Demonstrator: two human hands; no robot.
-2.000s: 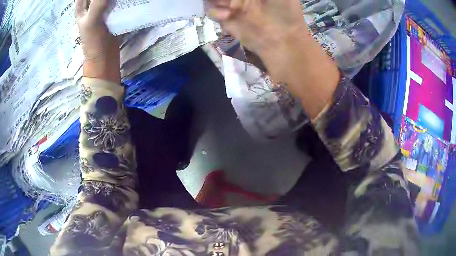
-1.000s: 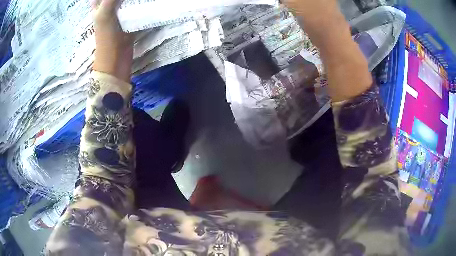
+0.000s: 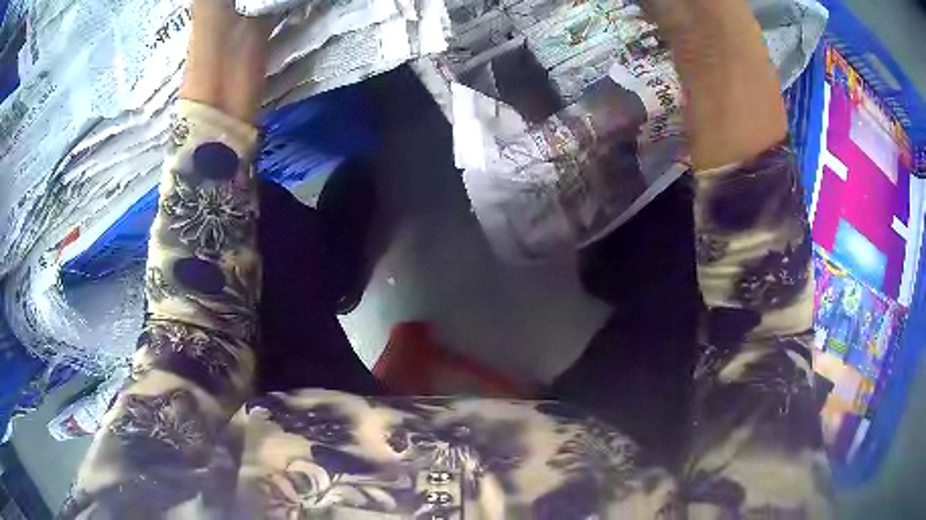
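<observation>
Newspaper sheets lie in a thick layered stack [image 3: 102,132] with ragged edges at the front left. More printed newspaper [image 3: 569,183] hangs crumpled towards my knees at the centre right. Only the wrist end of my left hand [image 3: 225,20] shows over the stack at the top edge; its fingers are cut off. A small bit of a white paper edge [image 3: 262,5] shows beside it. My right forearm reaches up over the hanging newspaper, and its hand is beyond the top edge. What either hand holds is hidden.
A blue crate [image 3: 881,427] with a bright magenta and yellow printed sheet [image 3: 863,193] stands at the right. Blue plastic [image 3: 325,132] shows under the stack. Shiny clear strands [image 3: 91,315] hang at the left. A red item [image 3: 426,361] is between my legs.
The white paper piece between my hands has moved up, almost out of view. Both hands have moved up and the right arm outward. More of the hanging newspaper shows.
</observation>
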